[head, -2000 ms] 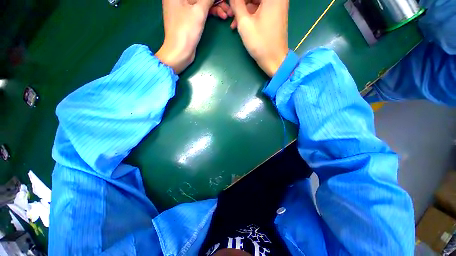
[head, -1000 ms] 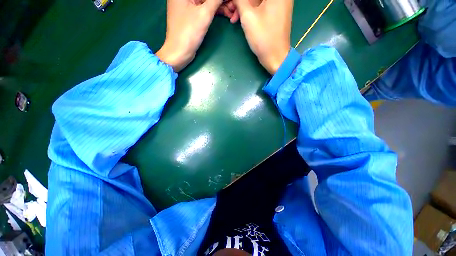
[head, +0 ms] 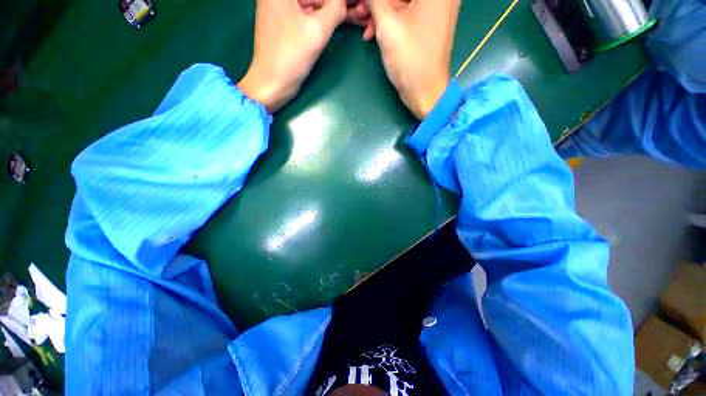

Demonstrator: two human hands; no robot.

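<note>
My left hand [head: 290,46] and my right hand [head: 410,50] meet at the top edge of the head view, fingertips partly cut off by it. A tiny dark bit shows between the fingertips, too small and hidden to name, so the grip cannot be told. A small electronic unit [head: 136,11] with yellow and silver glints lies on the green mat [head: 348,193] at upper left. Another small electronic unit [head: 18,167] lies at the far left. A blue wrist strap [head: 437,117] is on my right wrist.
White paper scraps [head: 45,309] and a grey tool [head: 23,379] lie at lower left. A thin yellow stick [head: 486,37] lies right of my hands. A solder reel [head: 619,22] stands at upper right, beside a person's blue sleeve [head: 619,120]. Cardboard boxes [head: 673,340] are beyond the mat.
The units and scraps at left have shifted left in the picture, and the upper unit also lower, showing more of it. My hands stay together at the top edge with only small shifts.
</note>
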